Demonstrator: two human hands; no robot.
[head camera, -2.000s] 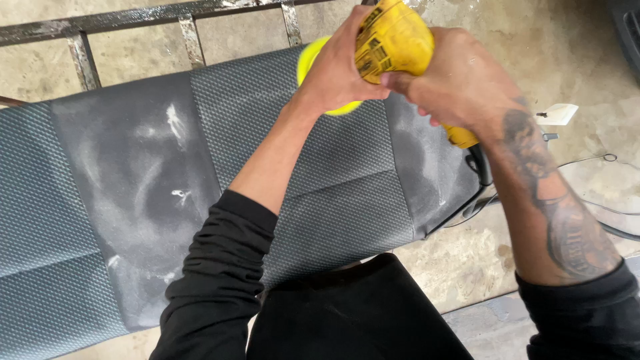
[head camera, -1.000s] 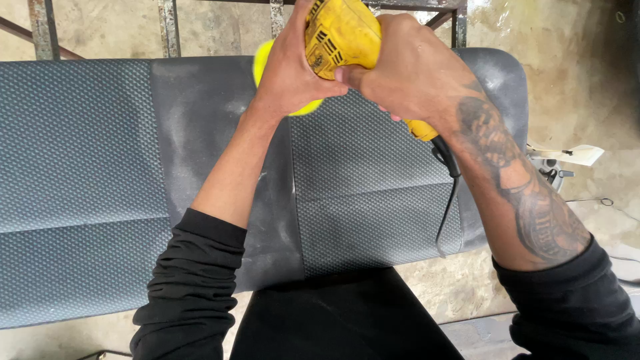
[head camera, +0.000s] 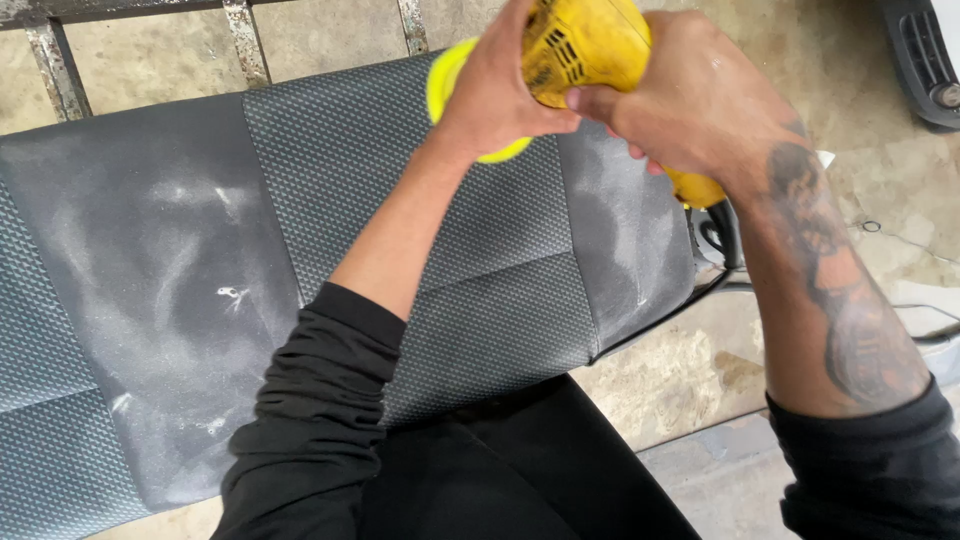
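Both my hands are on a yellow corded power tool, seemingly a drill or polisher (head camera: 592, 52), at the top of the view. My left hand (head camera: 502, 97) grips its front end, over a bright yellow round attachment (head camera: 448, 79) that it partly hides. My right hand (head camera: 697, 105) is shut on the handle, and the black cord (head camera: 724, 225) leaves its lower end. Below lies a long car bench seat (head camera: 495, 217) with patterned gray fabric and smooth dark gray panels (head camera: 172, 262). White residue and small white marks show on those panels. Whether the attachment touches the fabric is hidden.
A worn metal frame (head camera: 244, 45) runs behind the seat at the upper left. The cord (head camera: 660, 319) trails over the seat's right end. A black plastic part (head camera: 926, 67) is at the upper right, and thin wire (head camera: 870, 226) lies on the concrete floor (head camera: 675, 390).
The view shifts between frames, and the seat appears at a different angle from one second ago. Both hands stay on the power tool throughout.
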